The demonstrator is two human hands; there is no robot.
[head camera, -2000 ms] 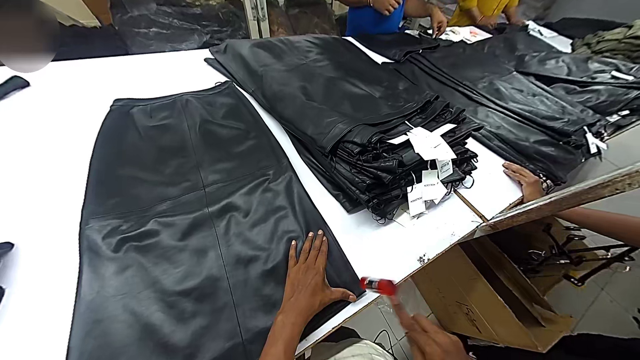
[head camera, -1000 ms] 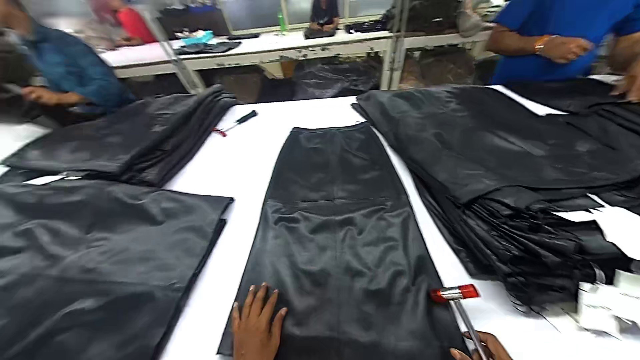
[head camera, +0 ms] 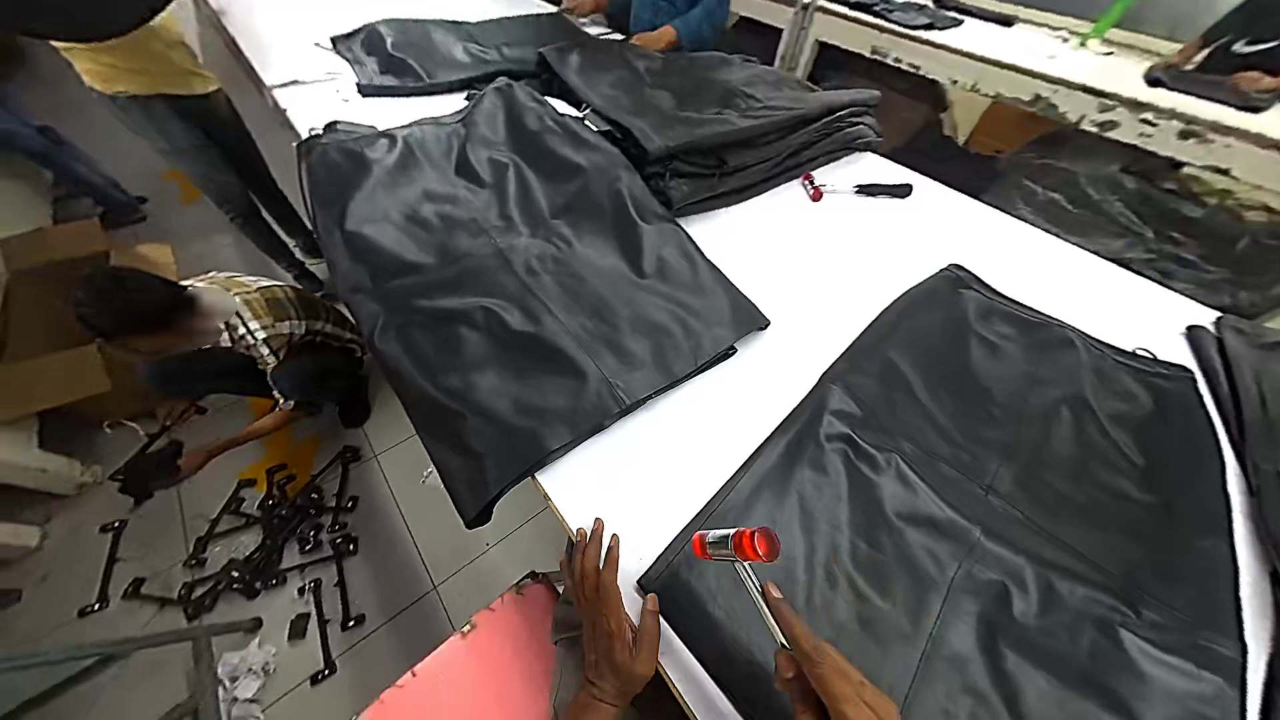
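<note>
A black leather skirt (head camera: 1000,480) lies on the white table (head camera: 800,270), its lower corner near the table's edge. My right hand (head camera: 825,665) grips the handle of a small mallet (head camera: 737,545) with red faces and a metal head, held over the skirt's lower part. My left hand (head camera: 608,615), fingers apart and holding nothing, is at the table's edge beside the skirt's corner. Another black leather skirt (head camera: 520,270) lies to the left, partly hanging over the edge. A second red-faced mallet (head camera: 850,188) with a black grip lies on the table farther back.
A pile of black leather garments (head camera: 700,120) stands at the back. On the floor, a person (head camera: 290,340) crouches beside a cardboard box (head camera: 50,310) and scattered black hangers (head camera: 270,540). A pink surface (head camera: 480,660) is at my lower left. Another person's hands (head camera: 655,38) are behind the table.
The view has swung far to the left. My left hand, on the skirt in the earlier frames, is now at the table's edge. The mallet remains in my right hand.
</note>
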